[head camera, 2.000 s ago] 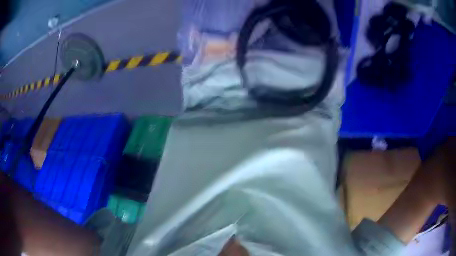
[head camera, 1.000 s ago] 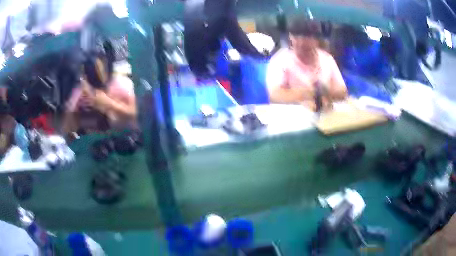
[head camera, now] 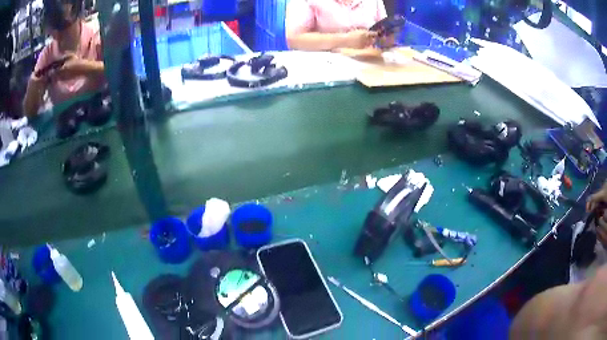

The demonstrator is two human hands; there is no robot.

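My left hand is not in view. A blurred bare limb (head camera: 566, 309), likely my right arm or hand, enters at the lower right; its fingers and any hold cannot be made out. On the green bench, a black-screened phone (head camera: 299, 289) lies beside a round dark part with green and white inside (head camera: 245, 295). A dark open ear cup (head camera: 166, 297) sits left of it. Black headphones with white material at the top (head camera: 386, 222) lie right of the phone. A thin pale rod (head camera: 373, 305) lies between the phone and a blue cup (head camera: 432, 297).
Three blue cups (head camera: 251, 226) stand behind the phone. A white tapered bottle (head camera: 130, 312) and small dropper bottle (head camera: 65, 269) are left. A yellow-orange handle (head camera: 449, 262) and black headphone parts (head camera: 512, 202) are right. Two people in pink sit across; a skin-coloured shape (head camera: 599, 216) shows at the right edge.
The view has swung up from the lap and floor to the bench, then down and right. The headphones seen over the lap are out of view. The limb at lower right shows more.
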